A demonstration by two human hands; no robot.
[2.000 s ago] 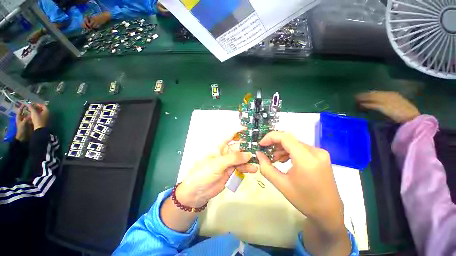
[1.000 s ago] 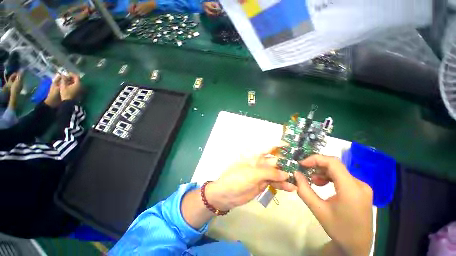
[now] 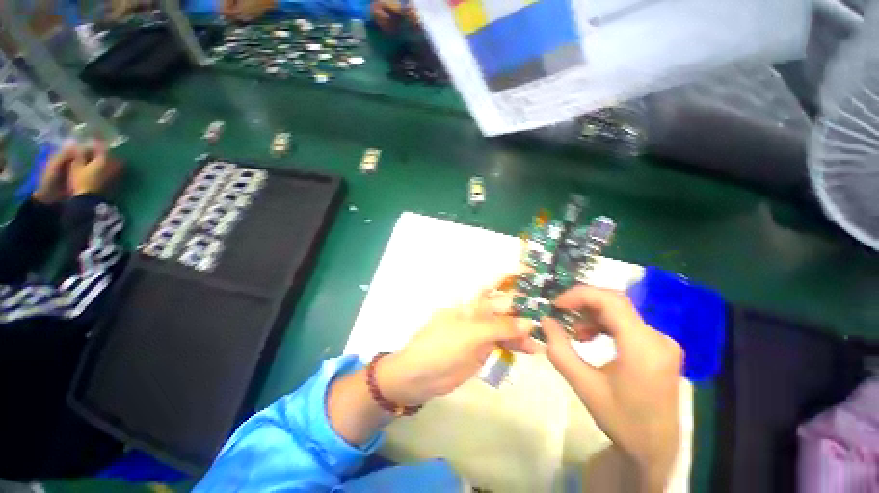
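Observation:
A clustered stack of green circuit boards is held above the white work sheet. My left hand grips its lower left side, with a beaded bracelet at the wrist. My right hand has its thumb and fingers on the lower right of the boards. A small grey-silver rectangle with a yellow end hangs below the boards by my left fingers. Orange tabs stick out at the boards' left edge. The frame is blurred, and what lies between my fingertips is hidden.
A black tray with white-framed units stands left. A blue bin is right of the sheet, beside a dark tray and a pink sleeve. Single units line the bench. An instruction sheet and fan are above.
The view has swung right and then slightly back left. Both hands keep hold of the boards. The other person's hand at the right has left the view, with only a pink sleeve now low at the edge.

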